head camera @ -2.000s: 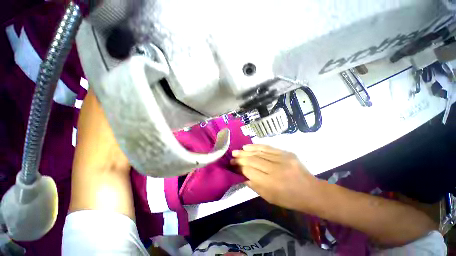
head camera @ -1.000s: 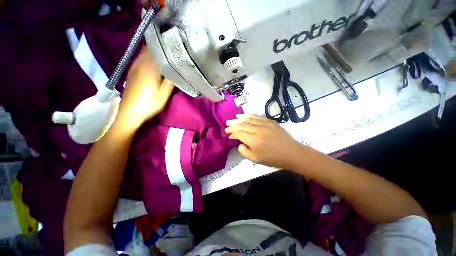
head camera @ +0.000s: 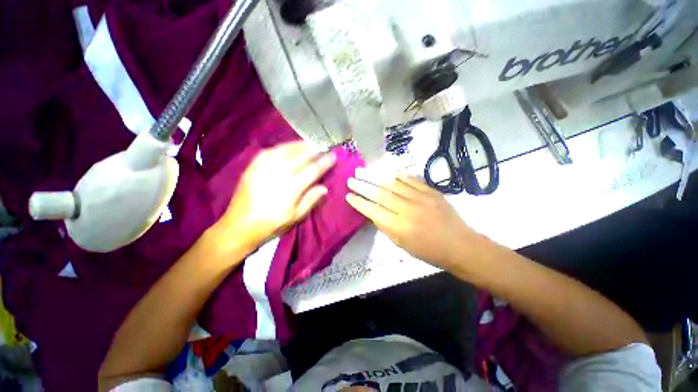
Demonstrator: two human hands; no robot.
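Observation:
The maroon garment piece [head camera: 325,237] lies on the white machine table, its edge under the head of the off-white sewing machine [head camera: 467,46]. A white stripe [head camera: 262,287] runs down its lower part. My left hand [head camera: 279,187] rests flat on the cloth left of the needle area, fingers slightly apart. My right hand [head camera: 409,214] lies at the cloth's right edge with its fingertips on it; whether it pinches the cloth is not clear. The machine head hides the needle.
Black-handled scissors [head camera: 480,161] lie right of the needle area, with a slim silver tool [head camera: 545,126] and a brown-handled tool beyond. A white lamp [head camera: 122,195] on a ribbed neck hangs at left. More maroon cloth [head camera: 46,153] is heaped at left. Small dark metal pieces lie at far right.
My left hand has come from behind the lamp and machine head onto the cloth near the needle area. My right hand stays at the cloth's right edge. The camera view has shifted.

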